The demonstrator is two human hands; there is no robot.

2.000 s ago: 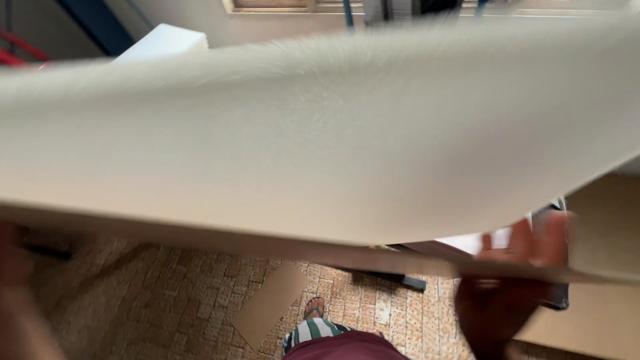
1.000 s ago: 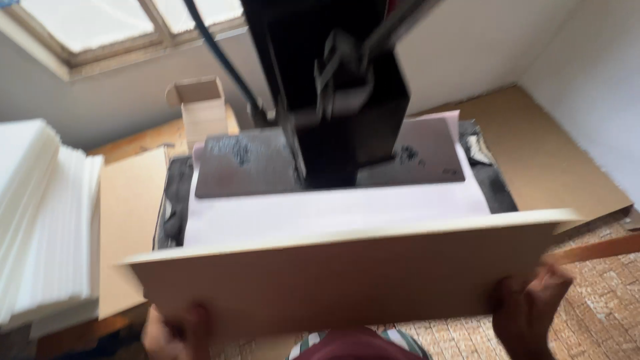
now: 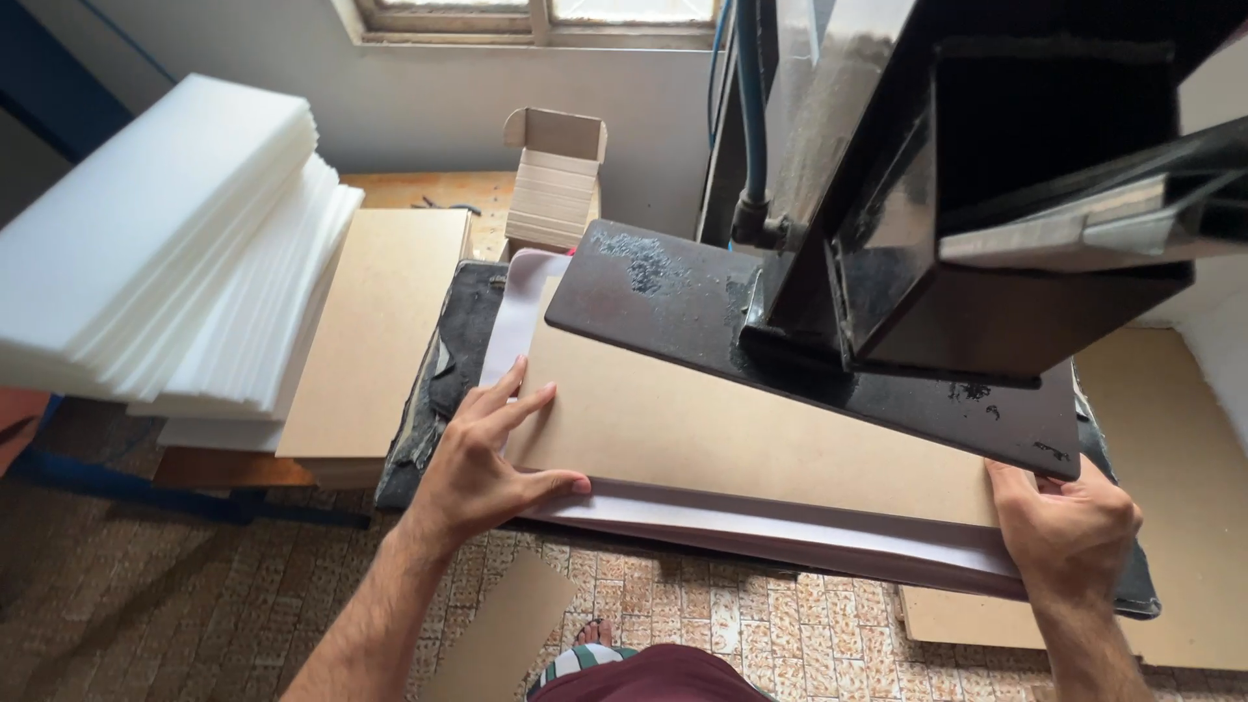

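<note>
A tan fiberboard panel [image 3: 760,439] lies on a pale lilac sheet [image 3: 741,522] over a black padded machine bed [image 3: 419,487]. Above the panel's far part is the dark metal plate [image 3: 682,302] of a press, joined to a black arm [image 3: 907,322]. My left hand [image 3: 487,463] spreads around the panel's left end, thumb at the near edge, fingers on its left edge. My right hand [image 3: 1063,517] grips the right end, its fingertips partly hidden beneath the plate's corner.
White foam sheets [image 3: 166,224] are stacked on the left, beside a pile of tan boards [image 3: 380,331]. An open cardboard box [image 3: 556,185] stands behind on a wooden table [image 3: 419,190]. Further boards [image 3: 1180,468] lie at right; one loose board [image 3: 502,624] is on the tiled floor.
The panel, held tilted up in front of the press a second ago, now lies flat on the lilac sheet, partly below the metal plate. Both hands have moved with it.
</note>
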